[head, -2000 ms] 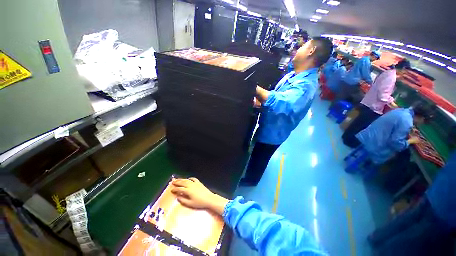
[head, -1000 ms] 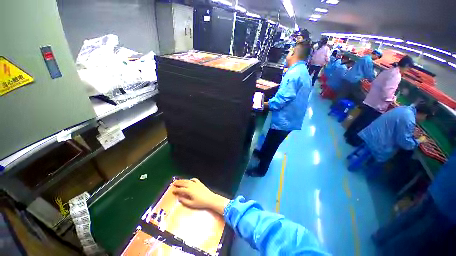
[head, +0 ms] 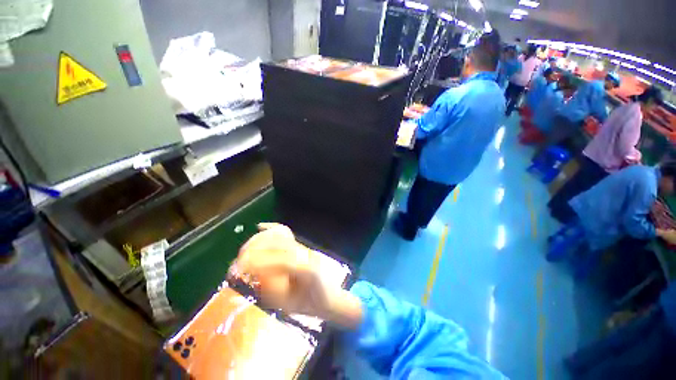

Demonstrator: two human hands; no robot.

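Orange glossy rectangles in black trays lie near the bottom centre. The nearer orange device or back cover (head: 241, 338) has round black camera rings in its left corner and shiny wrinkled highlights over its face. My right hand (head: 278, 269) is over the farther tray, bent down at its left edge and blurred; it covers much of the farther orange piece (head: 330, 269). Whether the fingers hold anything is hidden. The blue sleeve comes in from the lower right. My left hand is not in view.
A tall black tray stack (head: 333, 141) stands beyond on the green bench top (head: 215, 256). A grey-green cabinet (head: 111, 126) and crumpled clear bags (head: 211, 78) are on the left. A label strip (head: 156, 278) hangs at the bench edge. A person in blue (head: 463, 133) stands behind the stack.
The view has turned left. My right hand has left its flat rest on the farther orange piece and moved to its left edge. The nearer piece shows more fully. The person has turned away.
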